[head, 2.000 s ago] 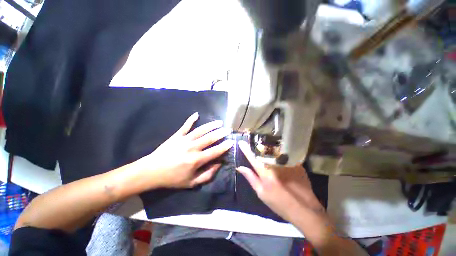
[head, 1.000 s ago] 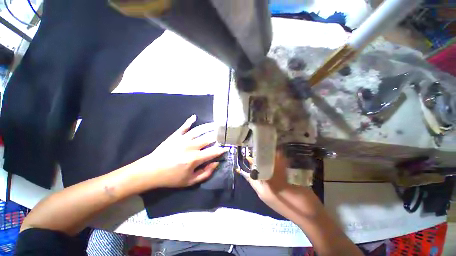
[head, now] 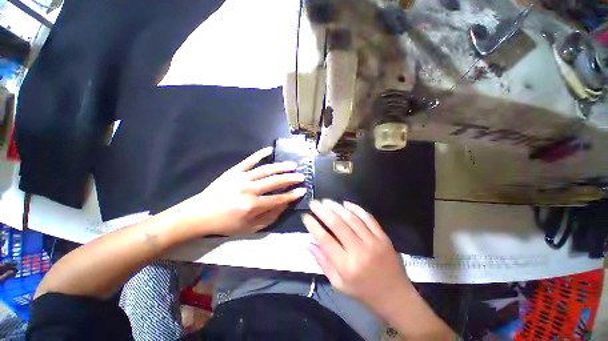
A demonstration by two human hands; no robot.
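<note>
A large black garment panel (head: pixel 193 143) lies on the white table under the sewing machine head (head: pixel 327 86). A small dark, slightly shiny piece (head: pixel 287 152) lies on the panel just in front of the needle area. My left hand (head: pixel 257 196) lies flat with fingers spread, fingertips pressing on this piece. My right hand (head: pixel 353 246) is at the panel's front edge, to the right of the piece, fingers close together and bent. Its thumb and fingertips are near the cloth; whether they pinch it cannot be told.
More black cloth (head: pixel 63 126) is spread at the left. Black scissor handles (head: pixel 555 226) lie at the right of the table. A red plastic basket (head: pixel 563 306) is at the lower right and a blue one (head: pixel 27 256) at the lower left. A printed ruler runs along the table's front edge.
The view has shifted, so the machine head appears higher. The panel's front edge has moved back toward the machine. My right hand has come out from beside the needle toward the front edge.
</note>
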